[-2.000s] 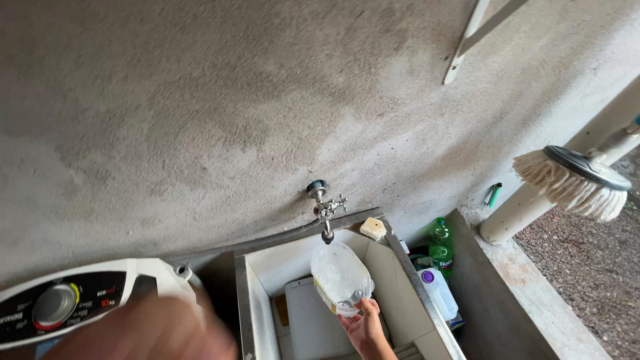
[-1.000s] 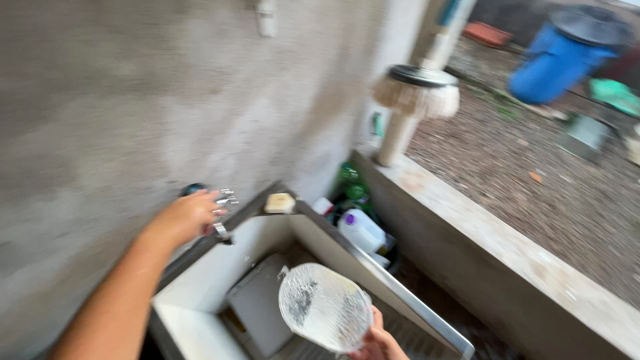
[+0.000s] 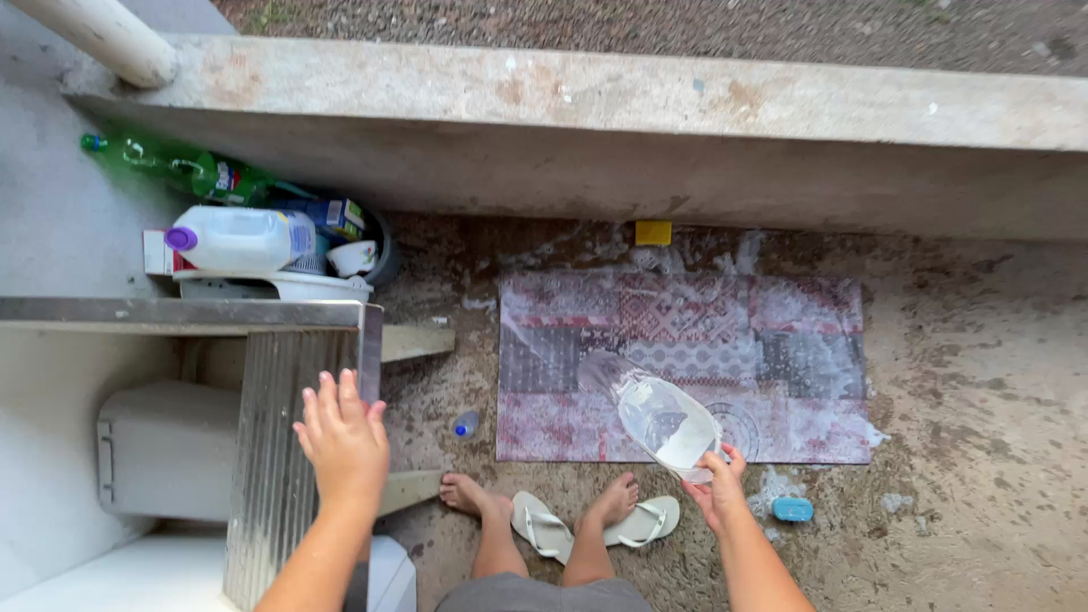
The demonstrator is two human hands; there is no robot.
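My right hand (image 3: 718,484) grips the near end of a clear plastic container (image 3: 667,421), tilted over the patterned mat (image 3: 688,331). Water pours from its far end onto the mat, which is wet and soapy and lies on the floor. My left hand (image 3: 344,433) is spread with nothing in it, above the ribbed washboard part of the laundry sink (image 3: 280,425). A yellow sponge (image 3: 653,233) lies beyond the mat's far edge. On the near side, right of my feet, sits a blue brush or sponge (image 3: 792,509) beside foam.
A low concrete wall (image 3: 544,89) runs behind the mat. In the left corner are green plastic bottles (image 3: 225,178), a white jug with a purple cap (image 3: 246,238) and a basin (image 3: 323,287). A small bottle (image 3: 466,423) and flip-flops (image 3: 544,524) lie on wet floor.
The view has swung from the sink and tap to the floor. My left hand has left the tap. The container has moved from over the sink to over the mat, and water now pours from it.
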